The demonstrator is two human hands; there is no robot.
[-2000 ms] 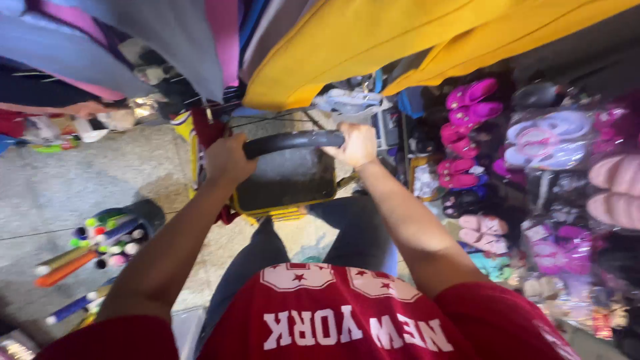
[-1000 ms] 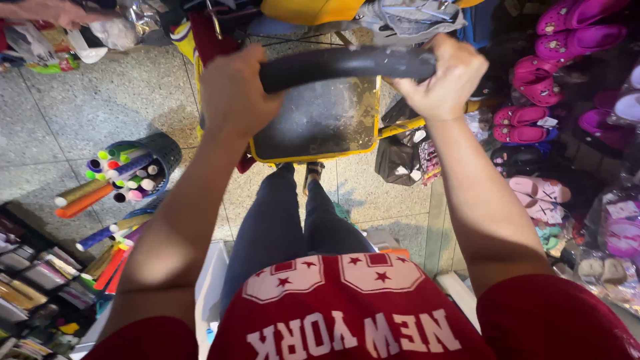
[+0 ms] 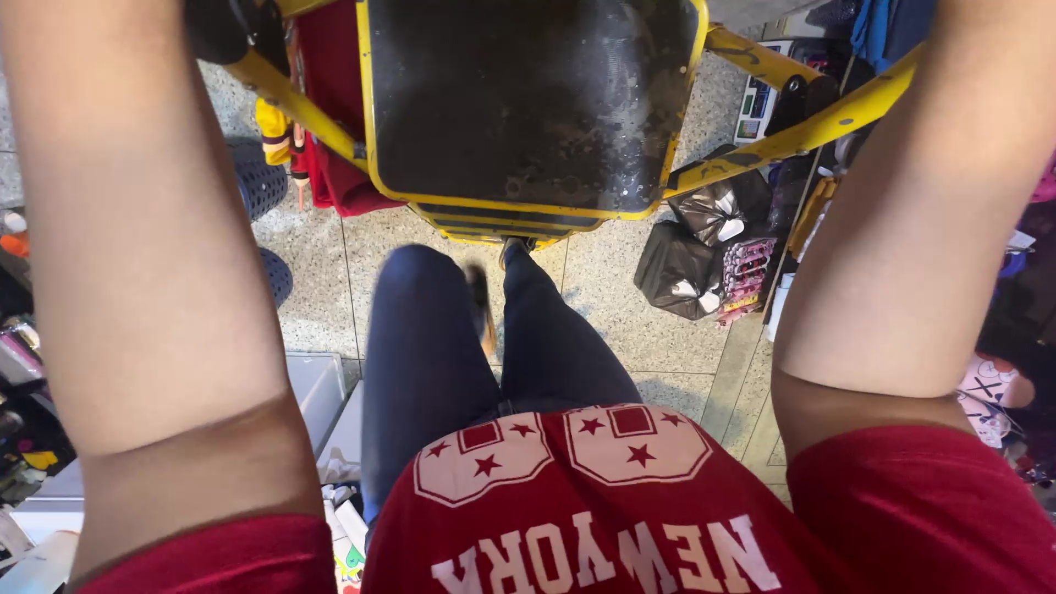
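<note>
Both of my forearms reach up past the top corners of the head view, so my left hand and my right hand are out of the picture. Between the arms is a stepladder with yellow metal side rails and a worn black top platform edged in yellow. Lower black-and-yellow steps show beneath it. One of my feet is partly hidden at the ladder's base. The ladder's handle is not visible.
Black plastic bags and pink packaged goods lie on the floor right of the ladder. Red cloth hangs at its left, near blue perforated baskets. White boxes stand lower left.
Earlier, both hands held the black curved handle; now they and the handle are out of view. The stepladder's platform appears much closer, and one leg is bent forward.
</note>
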